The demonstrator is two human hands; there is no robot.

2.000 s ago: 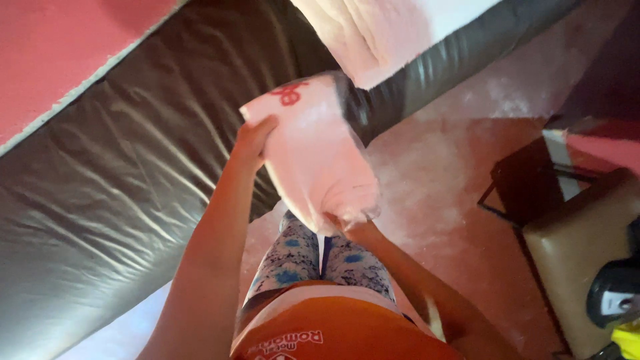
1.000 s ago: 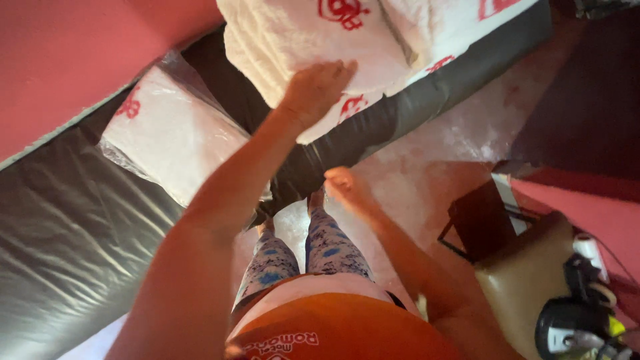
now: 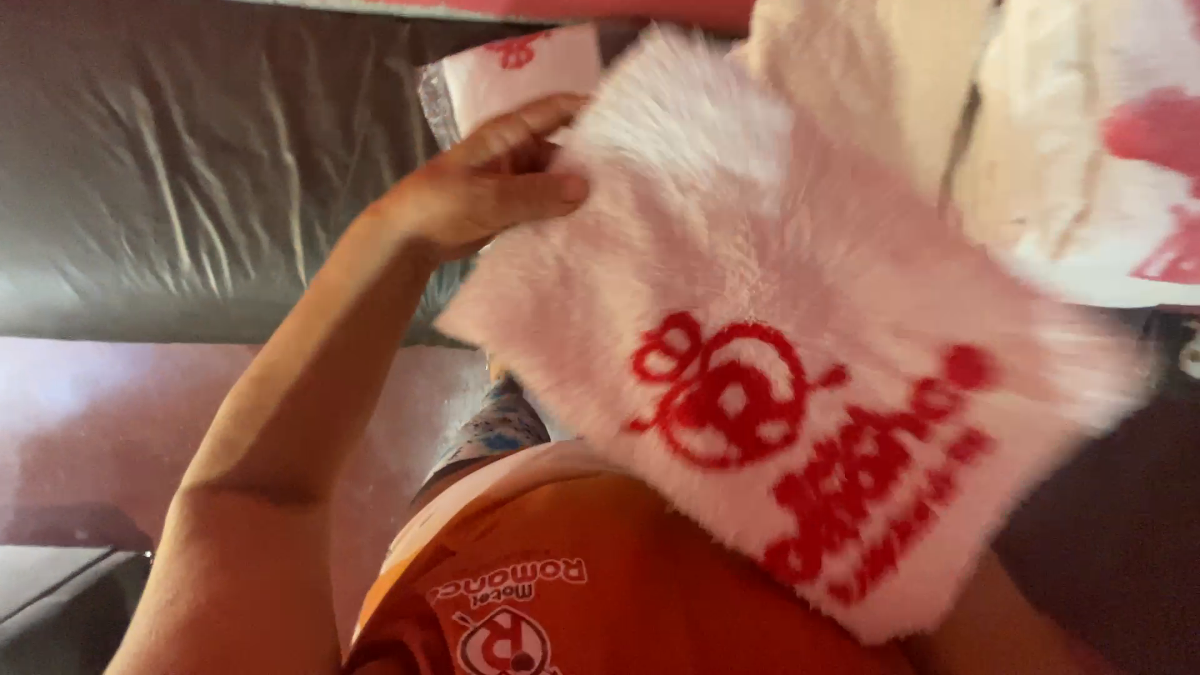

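Observation:
A light towel (image 3: 844, 309) with red print hangs spread out and blurred across the middle and right of the view. My left hand (image 3: 506, 173) pinches its upper left edge between thumb and fingers. My right hand is hidden behind the cloth; only part of the forearm (image 3: 1012, 609) shows at the lower right. Just beyond my left hand, a folded white cloth in a clear plastic bag (image 3: 525, 70) with a red mark lies on the dark padded seat (image 3: 187, 169). More white cloths (image 3: 1059, 178) with red print lie at the upper right.
The long, creased seat runs along a red wall edge (image 3: 375, 7) at the top. Pale floor (image 3: 187, 403) shows below it on the left. A dark boxy object (image 3: 66, 591) stands at the lower left, and a dark area lies at the right.
A second ago my left hand was over the cloths on the seat; now it holds up a towel. The bagged cloth, in my hands two seconds ago, lies on the seat. The view has turned.

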